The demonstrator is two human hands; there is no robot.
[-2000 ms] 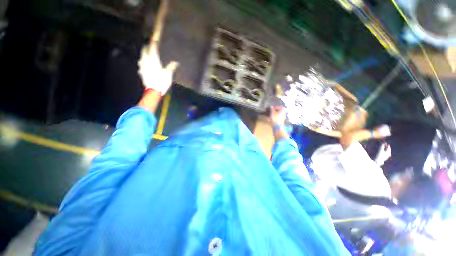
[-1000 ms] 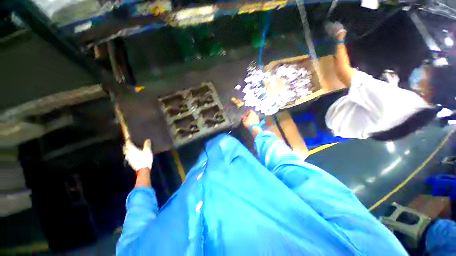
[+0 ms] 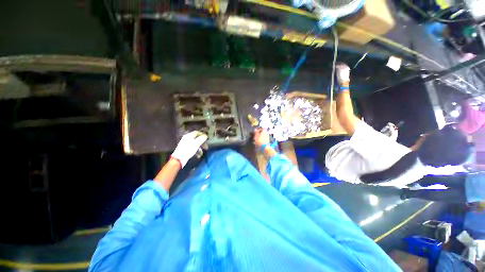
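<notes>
A carrier tray [image 3: 210, 119] with four openings lies on the dark bench surface [image 3: 149, 114]. Dark shapes show inside its openings. My left hand [image 3: 190, 147], in a white glove with a red band at its cuff, is at the tray's near left corner; its fingers point right, and whether it grips anything is unclear. My right hand [image 3: 261, 137], bare with a blue wrist band, is at the near left edge of the heap of silver pieces [image 3: 290, 115]; its fingers are small and blurred. A small yellowish scrap [image 3: 252, 120] lies between tray and heap.
An open cardboard box [image 3: 339, 123] holds part of the heap. A coworker in a white top [image 3: 361, 151] stands at the right, one gloved hand [image 3: 343, 73] reaching over the bench. A shelf [image 3: 242, 25] with a fan [image 3: 335, 9] runs above. Blue bins [image 3: 424, 245] stand lower right.
My left hand has moved right from the bench's left edge to the tray's near left corner. My right hand stays beside the silver heap. The camera view has shifted.
</notes>
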